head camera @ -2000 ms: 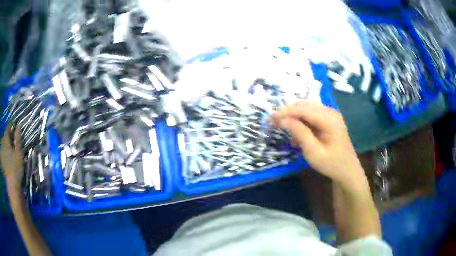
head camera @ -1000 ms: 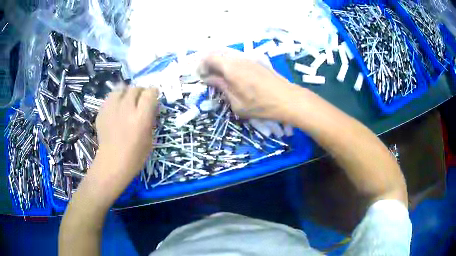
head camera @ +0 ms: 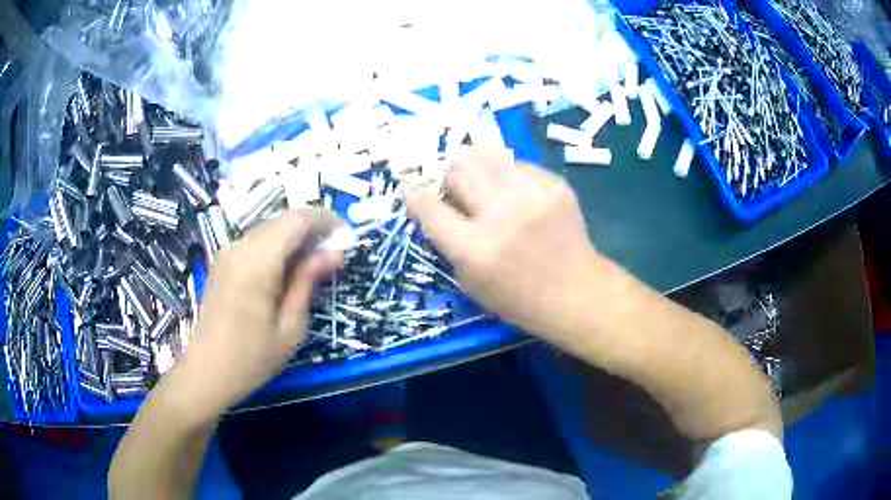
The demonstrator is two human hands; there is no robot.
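Note:
My left hand (head camera: 256,293) is over the left part of the middle blue tray (head camera: 410,354), its thumb and fingertips closed around a small whitish piece (head camera: 340,237), blurred by glare. My right hand (head camera: 508,229) is over the middle of the same tray, fingers bent down among the pieces; its fingertips are partly lost in glare, so what they hold is unclear. Thin stemmed pieces (head camera: 391,256) with dark ends lie under and between the hands. White sleeves (head camera: 347,184) lie behind them in the tray.
Silver metal tubes (head camera: 122,205) are heaped at left, beside a far-left tray of thin pieces (head camera: 34,322). A clear bag (head camera: 147,49) and a glaring white mass (head camera: 410,39) lie behind. Loose sleeves (head camera: 588,154) lie on the green table. A right tray (head camera: 747,210) holds stemmed pieces. A cardboard box (head camera: 821,322) is below.
My left hand came from the far-left tray to the middle tray and moved slightly right and down. My right hand moved left, then slightly right and down, nearer the stemmed pieces.

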